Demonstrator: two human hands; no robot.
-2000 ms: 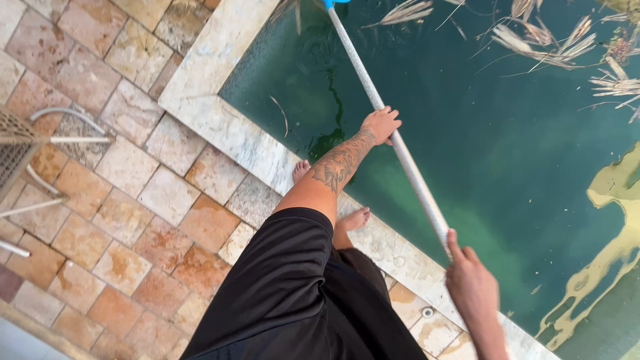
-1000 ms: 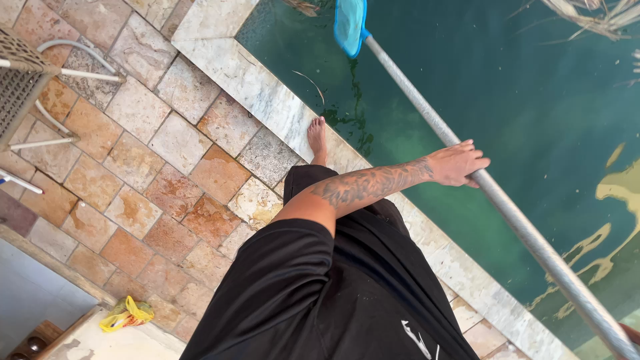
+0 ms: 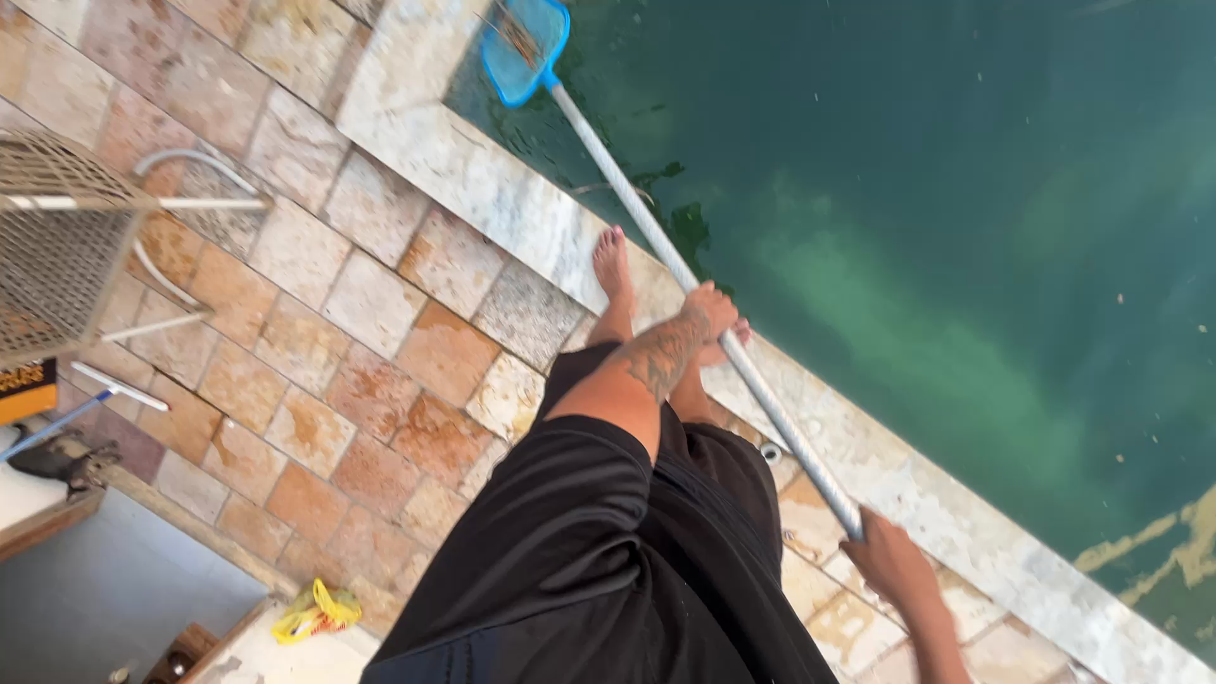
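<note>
A pool leaf skimmer with a blue frame and net (image 3: 525,47) is near the pool's corner at the top, with some brown debris in its net. Its pale metal pole (image 3: 632,195) slants down to the right across the marble edge. My left hand (image 3: 711,310), on the tattooed arm, grips the pole about midway, above my bare feet. Farther down, my right hand (image 3: 883,551) is closed around the lower part of the pole. Green, cloudy pool water (image 3: 912,237) lies beyond the edge.
Marble coping (image 3: 513,199) borders the pool, and stone tiles (image 3: 380,304) pave the deck. A woven chair (image 3: 66,237) stands at the left, near a squeegee with a blue handle (image 3: 119,385). Lower left is a yellow plastic bag (image 3: 316,613). A small round fitting (image 3: 770,453) sits beside the coping.
The skimmer net has moved from over the water to the pool's corner. My right hand, mostly out of view one second ago, shows again on the pole. The view has shifted.
</note>
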